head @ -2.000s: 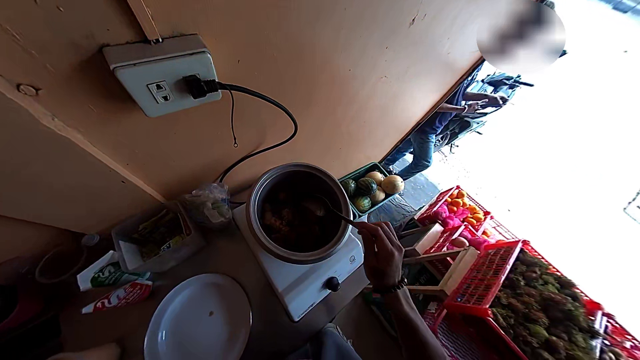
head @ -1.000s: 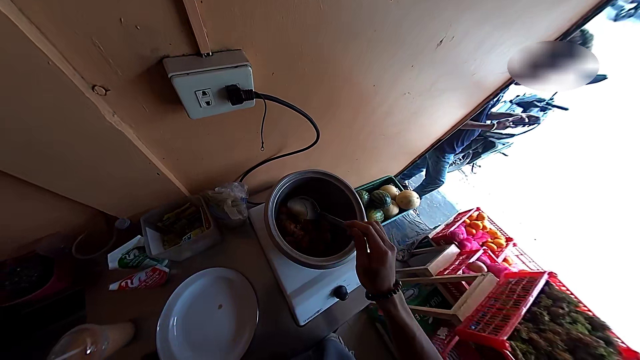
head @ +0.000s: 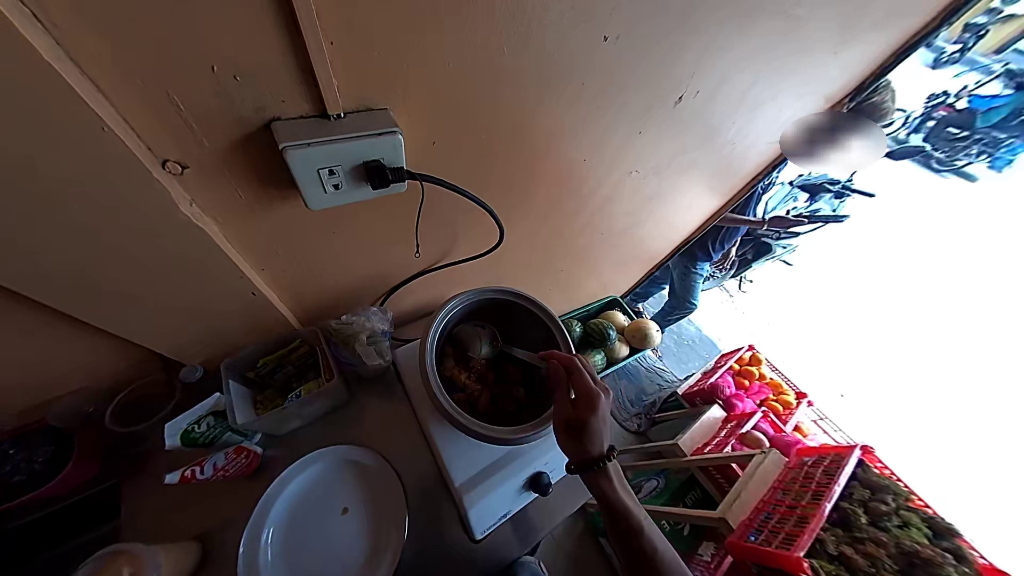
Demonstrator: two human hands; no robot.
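My right hand (head: 580,408), with a dark beaded bracelet at the wrist, grips the handle of a metal serving spoon (head: 478,341). The spoon's bowl is inside a round metal pot (head: 430,384), over dark, chunky food (head: 480,388). Under the pot is a white electric hot plate (head: 504,488) with a black knob (head: 540,483). A white plate (head: 320,512) with a small brown speck lies on the counter to the left of the hot plate. No left hand can be clearly made out.
A black cord (head: 480,256) runs from a wall outlet (head: 344,172) down behind the pot. Left are a plastic bin of packets (head: 272,416), a plastic bag (head: 364,340) and two pouches (head: 212,464). Right are melons (head: 642,334), red fruit crates (head: 788,512) and a person (head: 688,272) outside.
The spoon, low at the pot's right side two seconds ago, now shows its bowl toward the upper left inside the pot. The view has shifted, showing more motorcycles outside.
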